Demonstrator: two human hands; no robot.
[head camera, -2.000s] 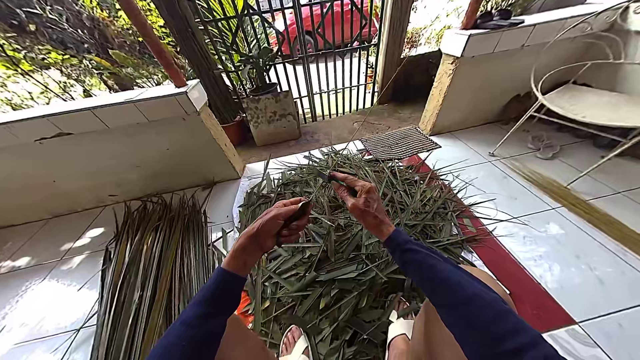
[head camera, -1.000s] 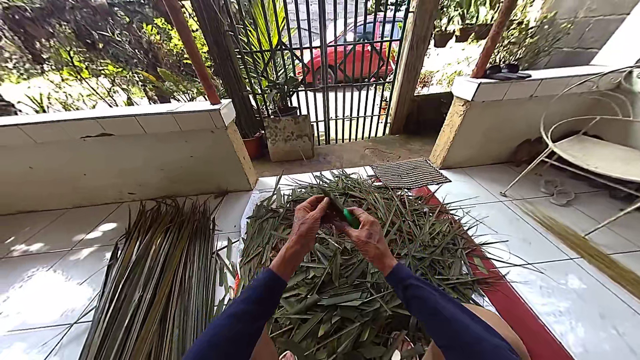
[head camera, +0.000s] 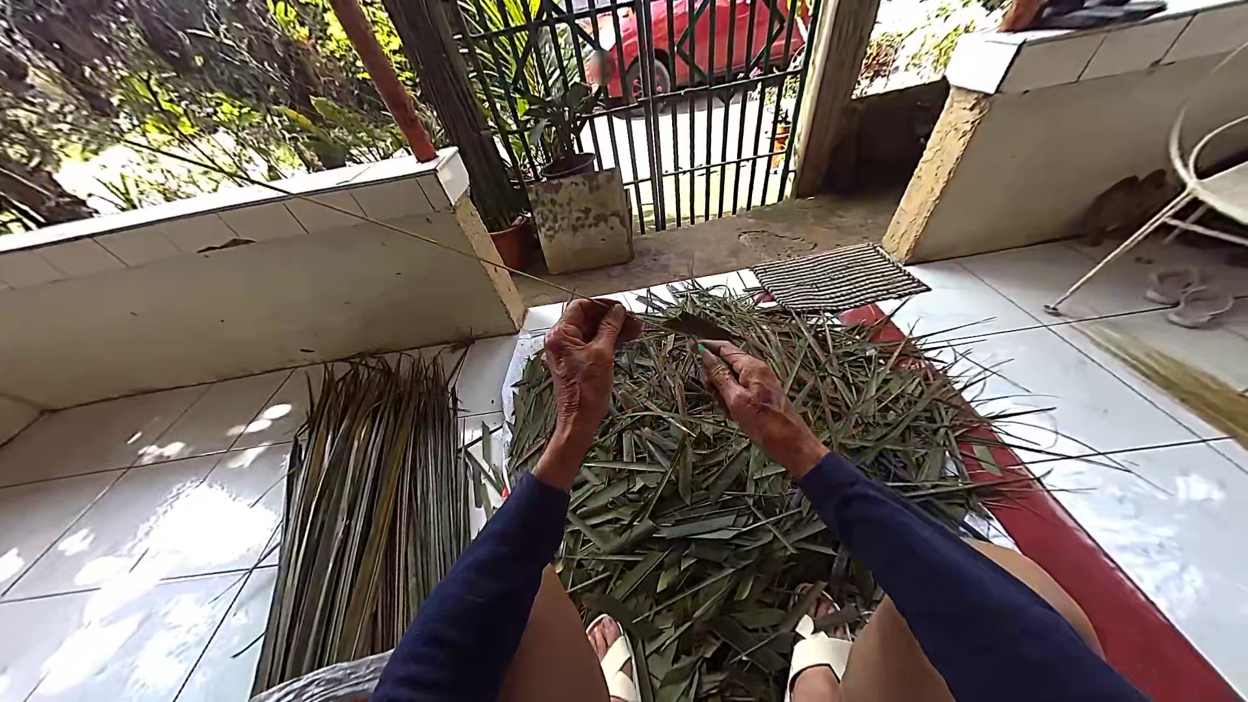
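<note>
My left hand (head camera: 583, 366) pinches a thin strip, likely a leaf midrib (head camera: 390, 226), that stretches up and to the left over the low wall. In my right hand (head camera: 756, 390) is a small knife; a bit of green handle shows at the fingers, and its dark blade (head camera: 694, 327) points toward my left hand. Both hands are a short way apart above a wide heap of cut green leaf pieces (head camera: 682, 546). To the left of the heap lies a bundle of long, narrow palm leaf strips (head camera: 375, 517) on the tiles.
White floor tiles (head camera: 136, 526) surround the heap, with a red strip (head camera: 1092, 575) along its right. Beyond are a striped mat (head camera: 838, 277), a metal gate (head camera: 682, 117) and low walls (head camera: 244, 283). A metal chair (head camera: 1209, 195) and slippers (head camera: 1194, 297) are at right.
My hands were close together one second ago and are now farther apart. The long thin strip now runs out from my left hand.
</note>
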